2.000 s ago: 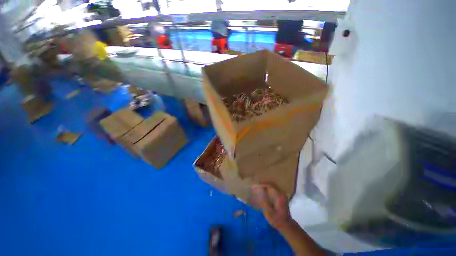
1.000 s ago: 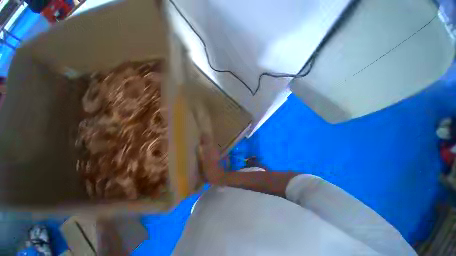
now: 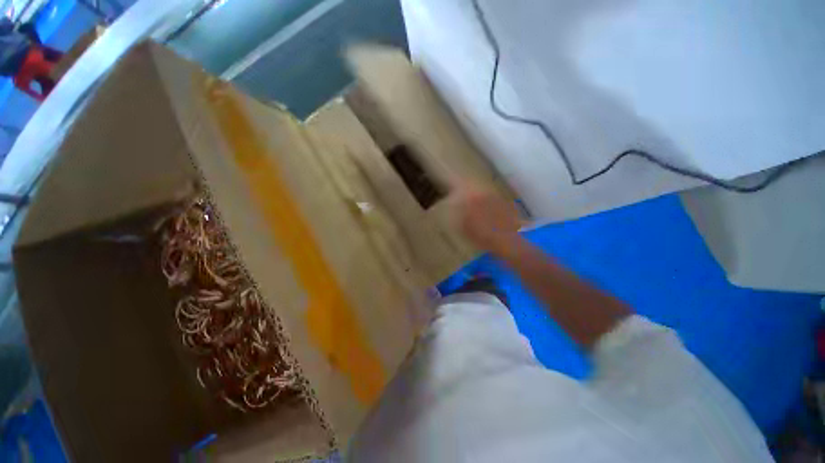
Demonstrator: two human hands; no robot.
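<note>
A large open carton [image 3: 348, 271] with yellow-orange tape fills the left side, tilted, its opening facing left. Copper-coloured coiled parts [image 3: 231, 316] lie inside along its near wall. Its lower right side is close against my white-clothed body. Behind it stands a second carton [image 3: 434, 118] with a raised flap and a dark gap in it. My right hand [image 3: 484, 217] is blurred at the lower edge of that flap; whether the fingers grip it is unclear. My left hand is not in view.
A pale curved bench edge [image 3: 54, 136] runs behind the carton at upper left, with a red stool [image 3: 34, 74] beyond. A white surface with a black cable [image 3: 579, 176] is at upper right. Blue floor [image 3: 624, 262] and a pale rounded object [image 3: 760, 235] lie at right.
The large carton has turned and tilted, so its taped side now faces up. My right hand has moved off its side, up and right to the second carton.
</note>
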